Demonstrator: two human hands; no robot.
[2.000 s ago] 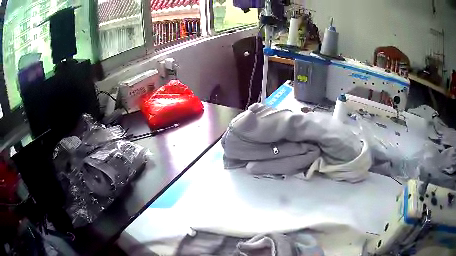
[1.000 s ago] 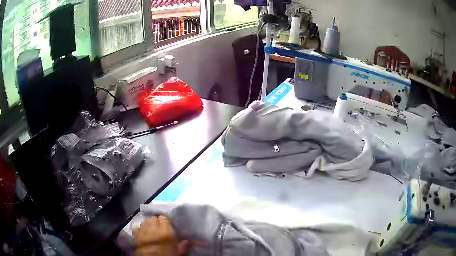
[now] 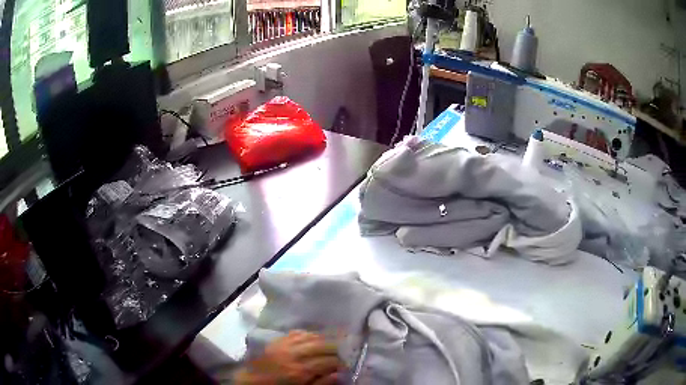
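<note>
A grey garment piece (image 3: 316,301) with a paler edge and folds lies on the white table at the bottom, nearest me. My left hand (image 3: 293,361) is at the bottom edge, blurred and partly cut off, with its fingers on the left part of the grey fabric. I cannot tell if the fingers pinch it. My right hand is not in view. The sewing machine head (image 3: 654,308) nearest me is cut off at the right edge, and its needle area cannot be made out.
A rumpled grey garment pile (image 3: 459,199) lies behind the piece. A second machine (image 3: 568,113) stands behind it, with a clear plastic bag (image 3: 602,218) beside it. The dark side table (image 3: 289,195) at left holds a red plastic bag (image 3: 274,135) and a plastic-wrapped bundle (image 3: 169,225).
My left hand came into view and has moved right on the fabric. More of the garment piece now shows, spread farther up the table. The whole view has shifted slightly.
</note>
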